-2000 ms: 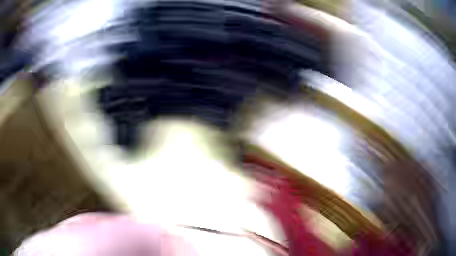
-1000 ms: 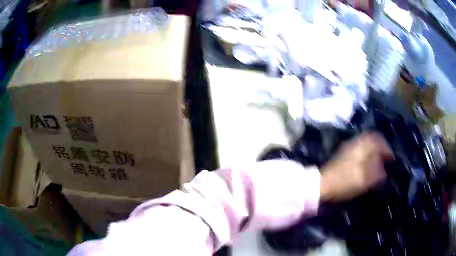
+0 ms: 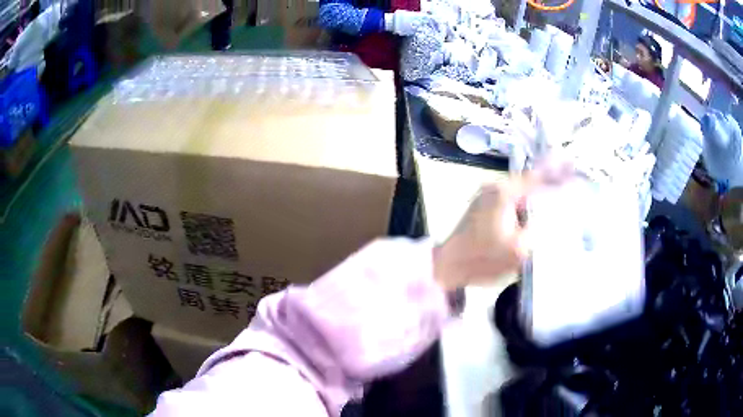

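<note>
My left hand point(image 3: 485, 232), in a pink sleeve, reaches in from the lower left with curled fingers, blurred. It looks closed on the left edge of a glossy white rectangular piece point(image 3: 582, 261), perhaps a bracket; the grip is smeared by motion. The piece is over a heap of black covers point(image 3: 684, 326) at the right. A pinkish blur at the piece's top cannot be made out. My right hand is not recognisable in view.
A large brown carton point(image 3: 326, 208) with black Chinese print fills the left, beside the cream table point(image 3: 468, 358). White parts point(image 3: 631, 122) are piled at the table's far end. A person's sleeved arm point(image 3: 358, 18) shows at the top; another person point(image 3: 648, 61) is at the upper right.
My left hand was over the black covers and has moved up and left in the picture. The white rectangular piece now shows beside it. The view has shifted, showing more background.
</note>
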